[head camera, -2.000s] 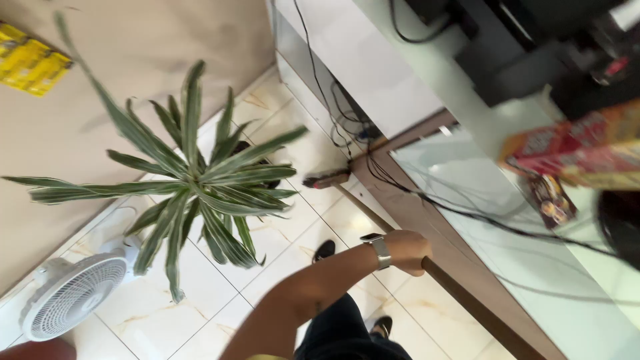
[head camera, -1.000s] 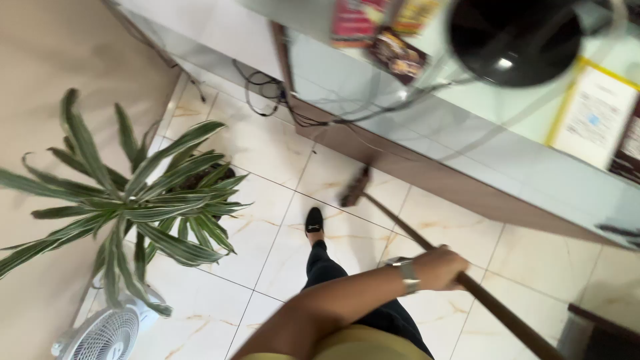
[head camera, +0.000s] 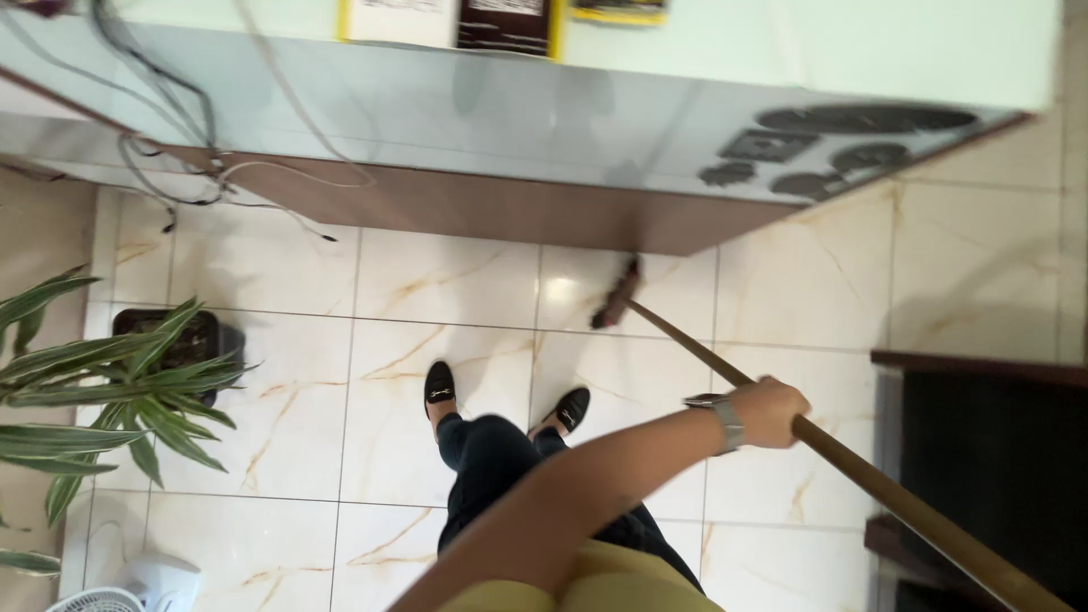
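Note:
My left hand (head camera: 769, 412), with a metal-band watch on the wrist, is closed around the long wooden handle (head camera: 905, 497) of a broom. The handle slants from the lower right up to the broom head (head camera: 617, 293). Its dark bristles rest on the tiled floor (head camera: 442, 280) close to the base of the brown counter panel (head camera: 510, 208). My forearm reaches across from the lower left, above my legs. My right hand is out of view, as is the upper end of the handle.
A glass-topped counter (head camera: 816, 51) runs across the top, with cables (head camera: 204, 127) hanging at its left. A potted striped-leaf plant (head camera: 161, 382) and a white fan (head camera: 98, 599) stand at the left. Dark furniture (head camera: 994, 442) is at the right. My black shoes (head camera: 439, 382) are on the tiles.
The view has shifted right along the counter. The broom head has moved from near the cables to farther right along the counter base. My left hand has stayed closed on the handle.

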